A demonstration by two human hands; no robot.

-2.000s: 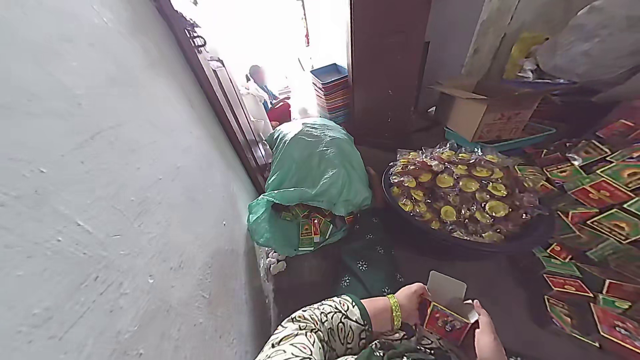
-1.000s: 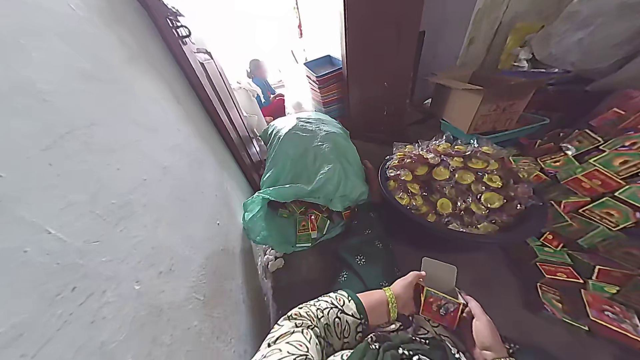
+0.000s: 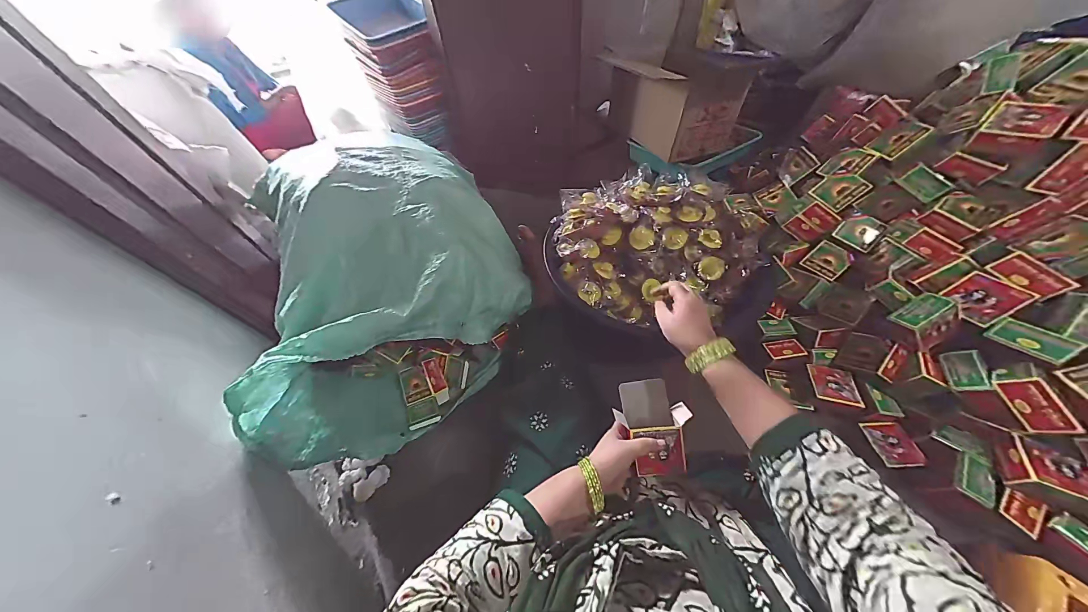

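Note:
My left hand (image 3: 619, 456) grips a small red printed carton (image 3: 660, 453) whose top flaps stand up and apart. Up and to the right of it, my right hand (image 3: 682, 316) reaches to the near edge of a round dark basin (image 3: 595, 321), its fingertips on one of the clear-wrapped pieces with yellow round parts (image 3: 642, 237) heaped there. Whether the fingers have closed on that piece I cannot tell. To the left lies a green plastic sack (image 3: 391, 246), with small printed boxes (image 3: 435, 376) showing at its mouth.
Many red and green flat cartons (image 3: 990, 293) spread over the right side. Behind the basin, a cardboard box (image 3: 680, 110) stands in a teal tray (image 3: 746, 144). Stacked plastic trays (image 3: 395, 64) and a person (image 3: 234, 85) are at the bright doorway. A wall (image 3: 127, 425) runs along the left.
My right hand has left the carton and moved up to the basin's wrapped pieces. The carton, before between both hands, is now in my left hand alone, its flap still up.

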